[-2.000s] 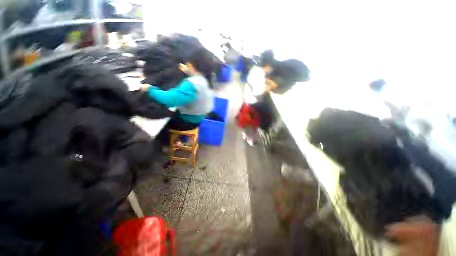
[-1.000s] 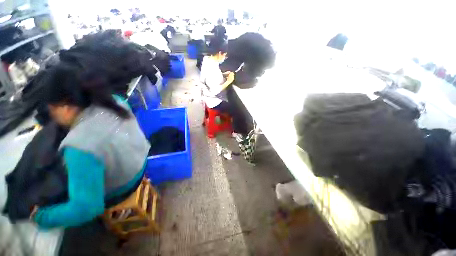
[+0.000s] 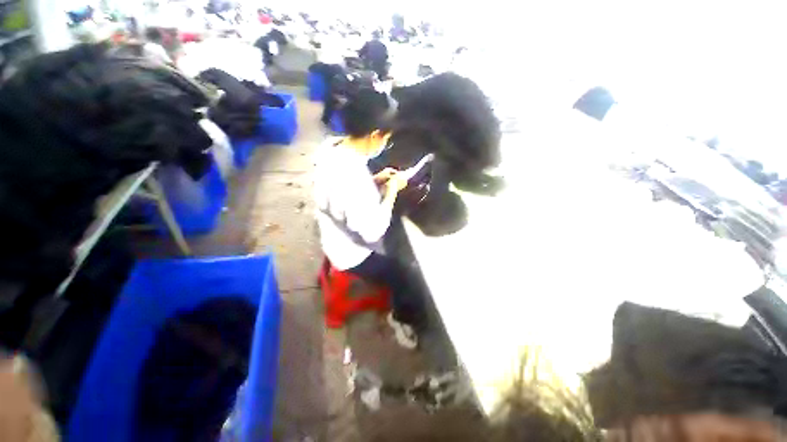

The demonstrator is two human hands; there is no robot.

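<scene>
A dark garment heap (image 3: 690, 363) lies at the lower right, at the near end of the white table. My right hand (image 3: 703, 427) is a blurred skin-toned patch at the bottom edge, against the lower side of this heap; its fingers and grip cannot be made out. My left hand (image 3: 19, 401) seems to be the blurred patch cut off by the lower left edge; its fingers are hidden. A blue bin (image 3: 269, 337) stands at the lower left with black cloth (image 3: 194, 358) inside.
A person in white (image 3: 349, 203) sits on a red stool (image 3: 354, 293) by the long white table (image 3: 509, 276), holding a pale object. A large black heap (image 3: 453, 121) lies beyond them. Left are piled black garments (image 3: 95, 112) and more blue bins (image 3: 280, 121). The floor aisle (image 3: 285, 216) runs between.
The view has moved forward along the aisle. The person in teal and the wooden stool have left the picture. The blue bin and the person in white are nearer. A patch shows at lower left.
</scene>
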